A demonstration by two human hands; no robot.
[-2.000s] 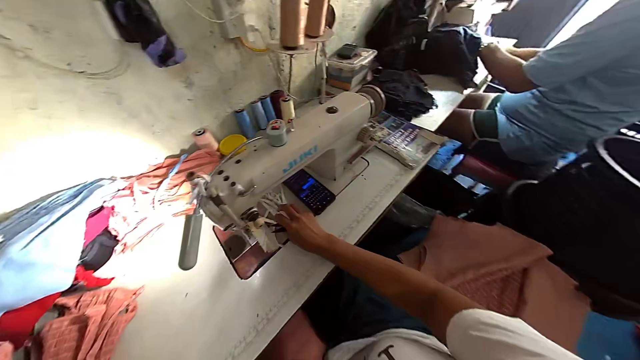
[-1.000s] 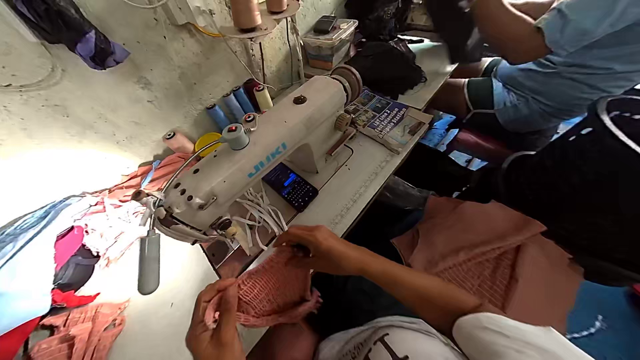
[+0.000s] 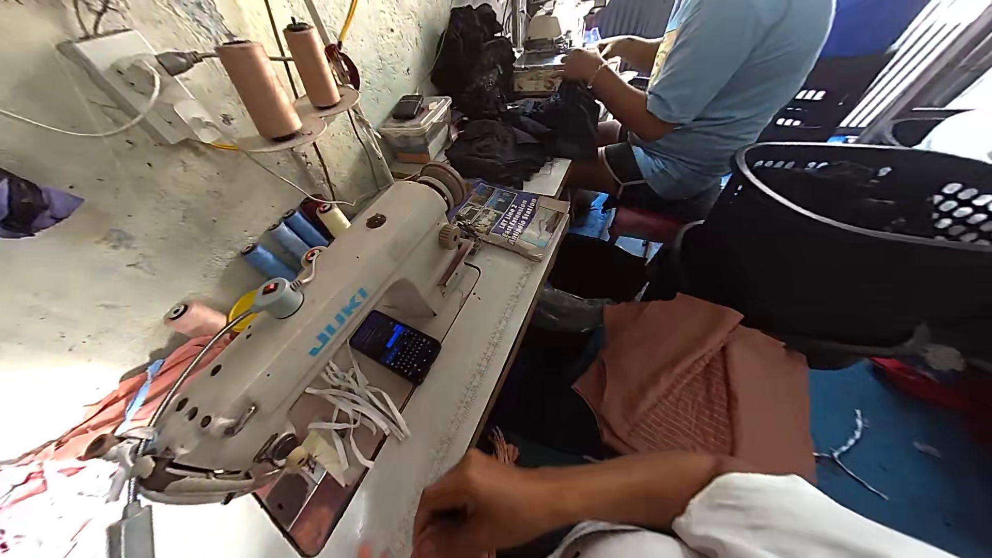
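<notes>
My right hand (image 3: 465, 504) is over the table's front edge, fingers curled and blurred; a bit of ruffled salmon cloth (image 3: 502, 448) shows just behind it. Whether it grips that cloth is unclear. My left hand is not recognizable; only a small reddish blur shows at the bottom edge. Left of my right hand stands a white Juki sewing machine (image 3: 310, 310), its needle area partly hidden. White strips (image 3: 360, 403) lie on its bed beside a lit phone (image 3: 395, 346). Salmon cloth pieces (image 3: 697, 387) lie to the right, below the table top.
Thread cones (image 3: 260, 89) stand on a holder by the wall. A lamp (image 3: 277, 298) is attached to the machine. A booklet (image 3: 511, 217) lies at the table's far end. A person in blue (image 3: 728, 85) handles dark cloth beyond. A black basket (image 3: 837, 256) stands right.
My left hand, in sight one second ago beside the salmon cloth, has left clear view. My right hand and that cloth have moved away from the needle area, toward the table's front edge.
</notes>
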